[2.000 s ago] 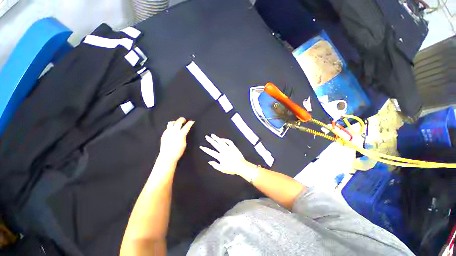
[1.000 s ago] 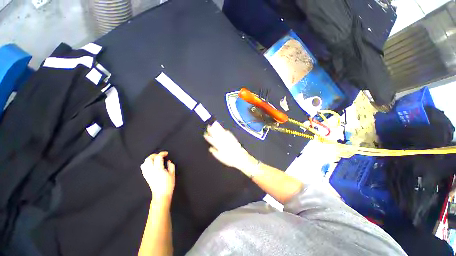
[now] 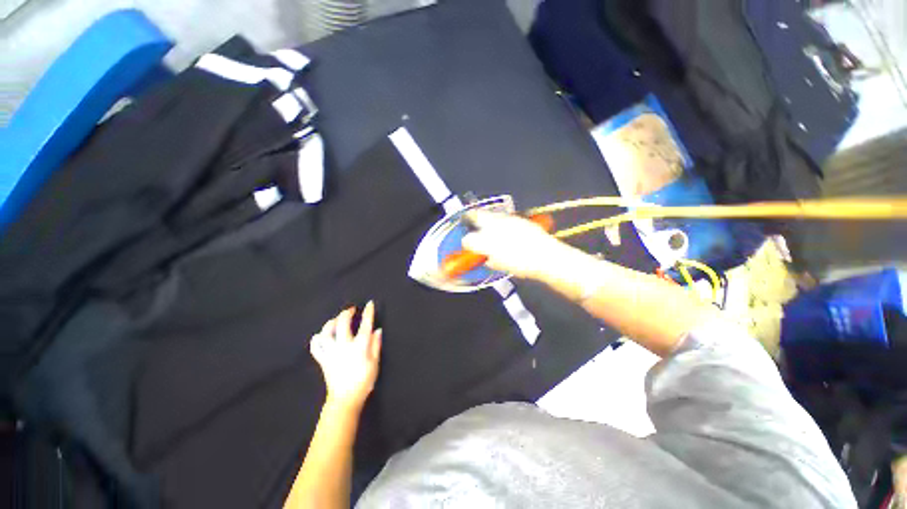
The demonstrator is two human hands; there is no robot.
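Note:
My right hand (image 3: 505, 242) grips the orange handle of the steam iron (image 3: 435, 260). The iron lies over the middle of the row of white strips (image 3: 420, 164) along the edge of a black garment panel (image 3: 249, 338), hiding part of the row. Strip ends show above and below the iron. My left hand (image 3: 348, 350) rests on the panel to the left and below the iron, its fingers apart, holding nothing.
A black pile with white ends (image 3: 234, 68) lies at the upper left beside a blue bolster (image 3: 85, 94). A blue board with a tan patch (image 3: 646, 154) is at the right, with a white ring (image 3: 676, 242) near it. Yellow hoses (image 3: 736, 211) run from the iron to the right edge. Blue crate (image 3: 845, 316) at far right.
My right hand has left the strips and taken hold of the iron, which has moved left from beside the row onto the panel edge. The hoses now stretch higher. The camera view has shifted.

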